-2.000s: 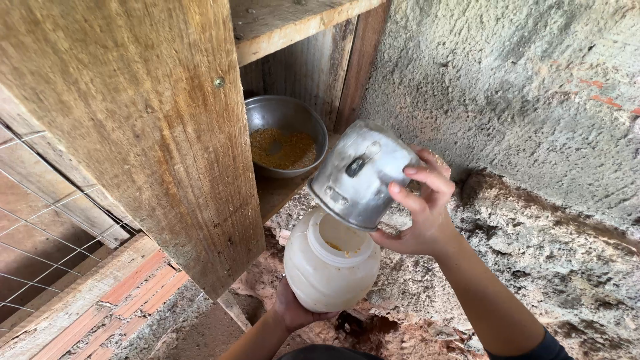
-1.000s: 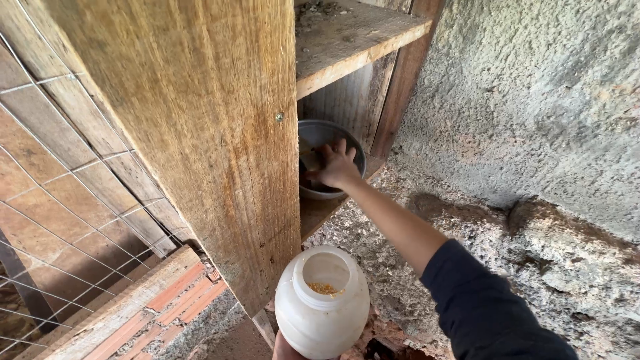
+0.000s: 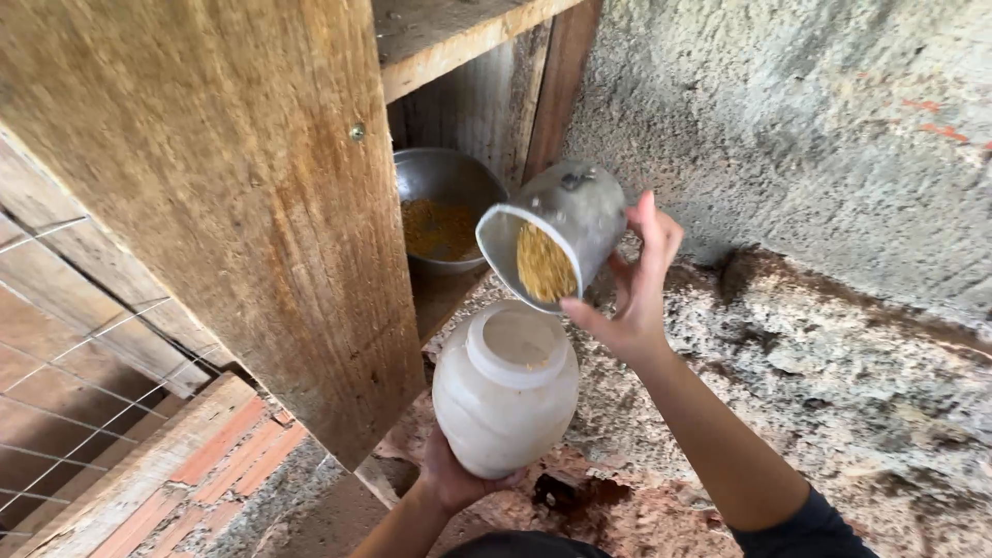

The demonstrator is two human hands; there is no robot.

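My right hand [image 3: 639, 287] grips a dented metal cup [image 3: 581, 209], tilted on its side with its mouth toward the lower left. Yellow grain [image 3: 545, 263] lies inside the cup, close above the neck of a whitish plastic jar [image 3: 504, 411]. Underneath, my left hand [image 3: 461, 473] supports the jar, which stands upright with its mouth uncovered. Behind the cup, a metal bowl [image 3: 446, 174] holds more yellow grain; the wooden panel and the cup hide part of it.
An upright wooden panel [image 3: 256, 194] stands left of the bowl, with a wooden shelf [image 3: 480, 46] above it. A rough plastered wall [image 3: 790, 132] rises at the right. Wire mesh [image 3: 93, 337] and bricks [image 3: 225, 465] are at the lower left.
One second ago my right hand was down in the bowl; now it holds the grain-filled cup over the jar. The jar remains on my left hand.
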